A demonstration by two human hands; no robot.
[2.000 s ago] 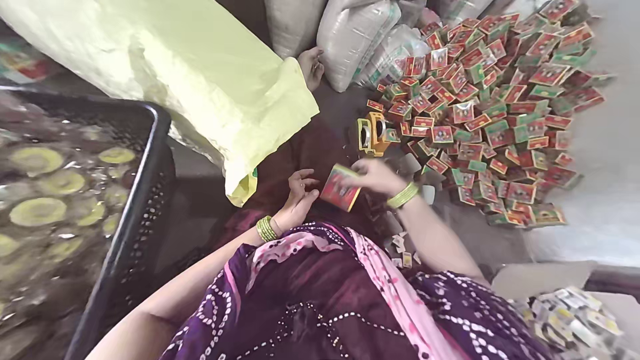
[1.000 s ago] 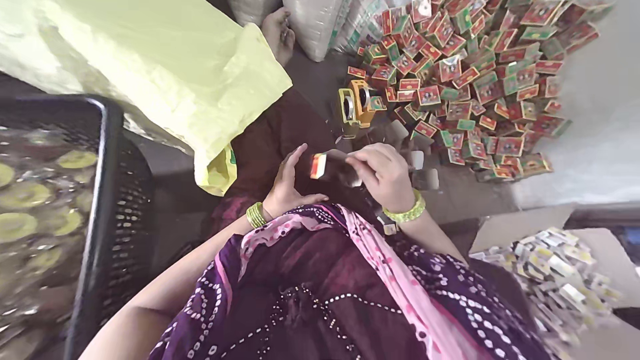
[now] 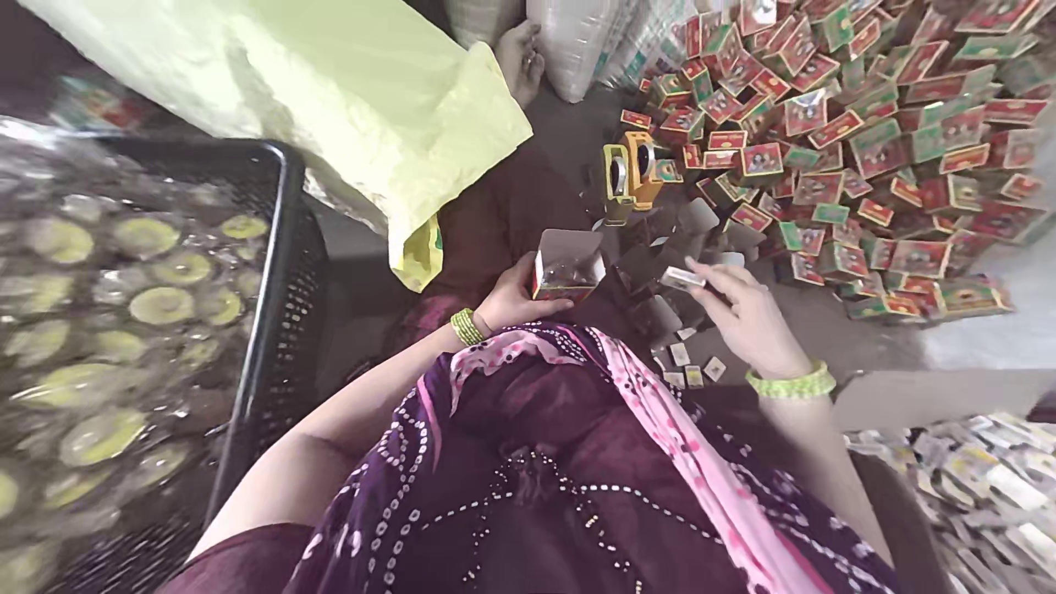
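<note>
My left hand (image 3: pixel 524 297) holds a small printed cardboard box (image 3: pixel 568 268) with its flap up; something shiny and clear shows inside. To the right, my right hand (image 3: pixel 742 309) pinches a small whitish packet (image 3: pixel 683 278) between thumb and fingers, apart from the box. Between and beyond the hands stand several open boxes (image 3: pixel 660 318) with grey inner sides, on the dark floor. Small pale square packets (image 3: pixel 693 376) lie just below them. Two yellow-orange tape-like holders (image 3: pixel 642 169) stand beyond the open boxes.
A large heap of red and green boxes (image 3: pixel 899 165) covers the floor at upper right. A black plastic crate (image 3: pixel 268 330) of clear wrapped items with yellow discs stands left. A pale yellow sack (image 3: pixel 371 107) lies above it. More small packets (image 3: pixel 982 487) fill the lower right. A foot (image 3: pixel 521 62) shows near white sacks (image 3: pixel 569 41).
The box in my left hand now faces up with its flap raised. My right hand has moved right, away from the box, and holds a small packet.
</note>
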